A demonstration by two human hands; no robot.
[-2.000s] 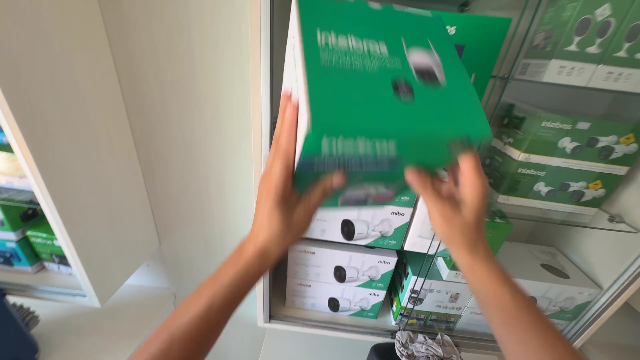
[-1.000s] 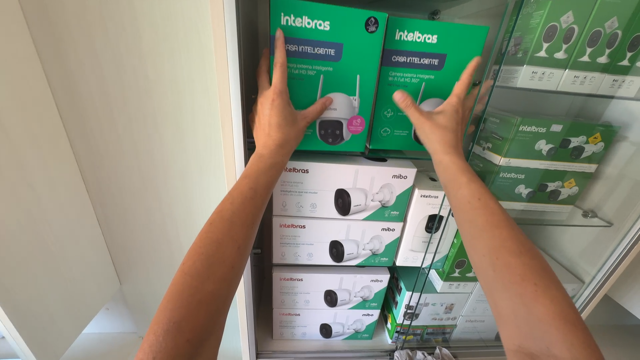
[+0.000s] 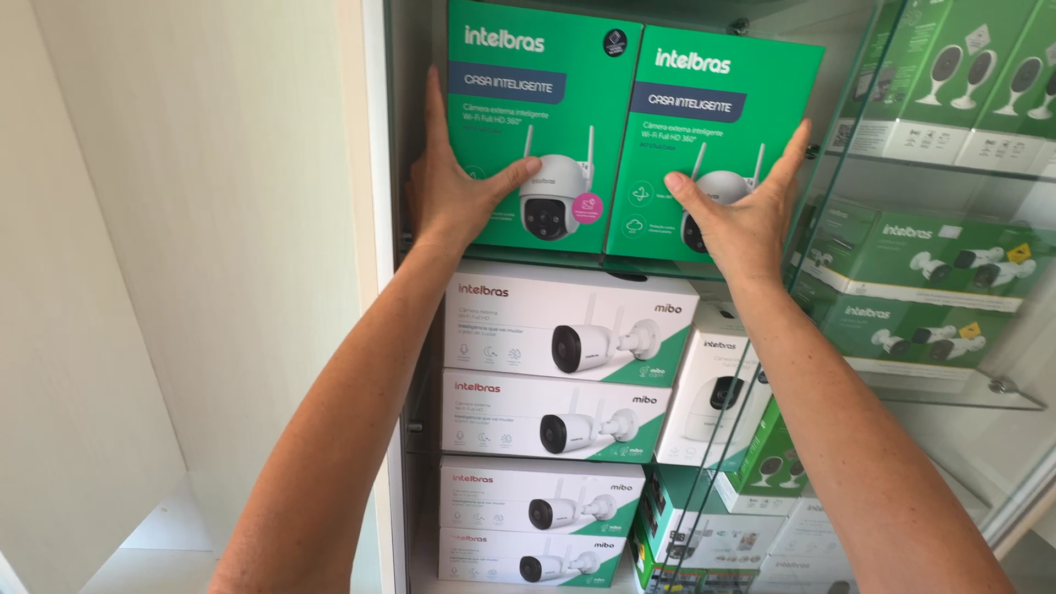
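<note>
Two green Intelbras camera boxes stand upright side by side on a glass shelf, the left one (image 3: 536, 107) and the right one (image 3: 718, 140), their printed fronts facing me. My left hand (image 3: 462, 186) grips the left box, its thumb on the front and its fingers along the left side. Around the right box is my right hand (image 3: 738, 214), with the thumb on the front and the fingers at its right edge. Below the shelf, white bullet-camera boxes (image 3: 511, 330) lie stacked, and a narrower white camera box (image 3: 701, 396) stands beside them.
Glass panel edges (image 3: 817, 206) run down the cabinet's right part. Behind them, green camera boxes (image 3: 932, 247) fill other glass shelves. More boxes (image 3: 709, 520) sit at the lower right. A pale cabinet side panel (image 3: 355, 247) borders the shelves on the left.
Two seconds ago a green box was tilted between my hands in front of the cabinet; now both green boxes stand upright on the shelf. Since one second ago my hands have barely moved.
</note>
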